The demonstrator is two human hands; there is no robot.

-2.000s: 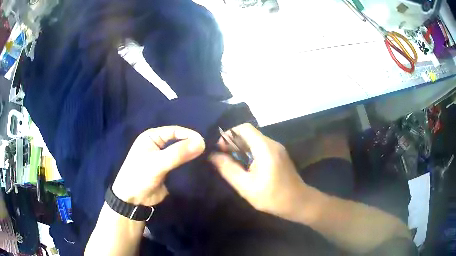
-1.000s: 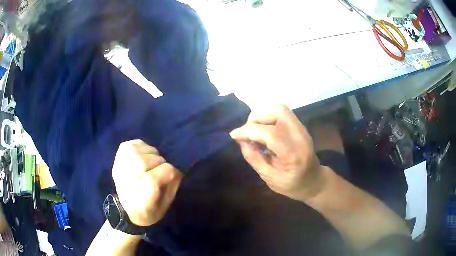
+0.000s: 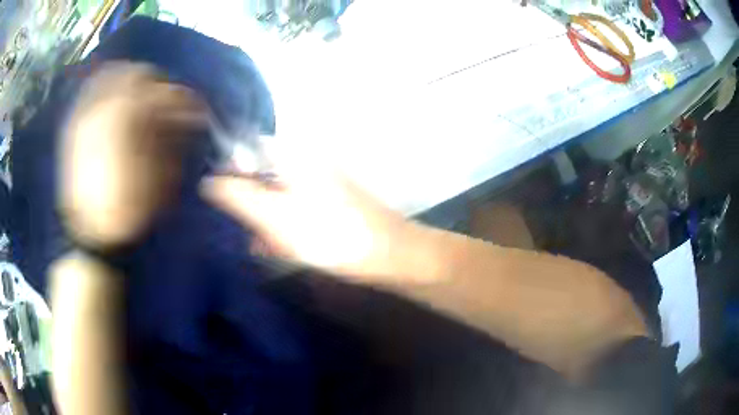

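Note:
The navy garment (image 3: 194, 284) lies in a heap over the lap and the left part of the table. My left hand (image 3: 121, 154), with a dark watch band at the wrist, is over the garment at the upper left and strongly blurred. My right hand (image 3: 300, 219) reaches across to the left, its fingertips close to my left hand. A blurred pale patch shows between the hands; I cannot tell if it is the white mark or a tool. What either hand holds is too blurred to make out.
Scissors with red and orange ring handles (image 3: 601, 47) lie on the white table (image 3: 454, 105) at the upper right. A pale printed ruler strip (image 3: 600, 97) runs along the near blue edge. A purple item (image 3: 685, 20) is at the far right corner. White paper (image 3: 677, 304) is below the table.
Both hands have moved up and to the left over the garment, the right one farthest. The garment's white strip no longer shows clearly. The table and scissors have shifted left and slightly up in view.

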